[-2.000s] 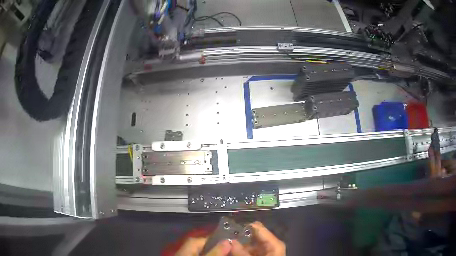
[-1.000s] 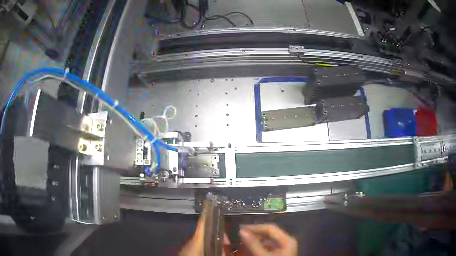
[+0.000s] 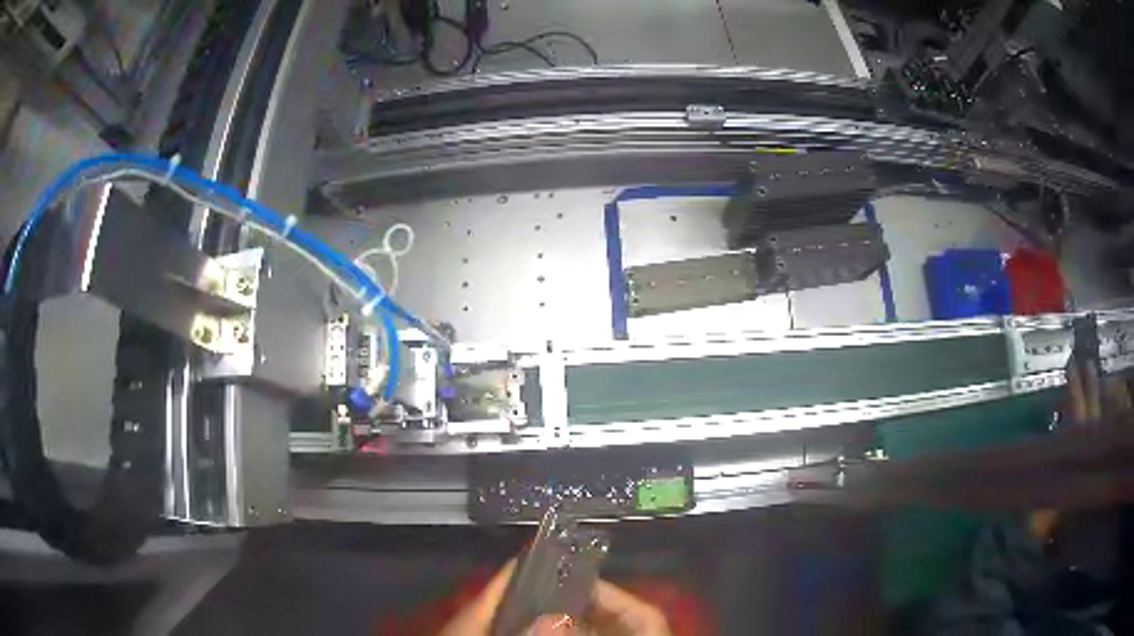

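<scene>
A dark grey-brown long housing [image 3: 547, 578] is held tilted at the bottom centre, its upper end just below the black parts tray [image 3: 497, 501]. My left hand [image 3: 479, 609] grips it from the left side, partly cut off by the bottom edge. My right hand [image 3: 618, 611] is against its right side near the bottom edge, with a fingertip on the housing's face. The tray holds shiny specks and a green block [image 3: 663, 495] at its right end. Whether a small part is in my fingers cannot be told.
The gantry head [image 3: 417, 385] with blue hoses [image 3: 299, 242] sits over the fixture at the left of the green belt [image 3: 771, 381]. Stacked housings [image 3: 815, 257] lie behind the belt, beside a blue bin [image 3: 968, 285] and a red bin [image 3: 1035, 282]. Another person's hand [image 3: 1084, 388] is at far right.
The gantry head has come down over the housing in the fixture since the first frame. The held housing has tilted right since the second, and my right hand has moved in from the right onto it.
</scene>
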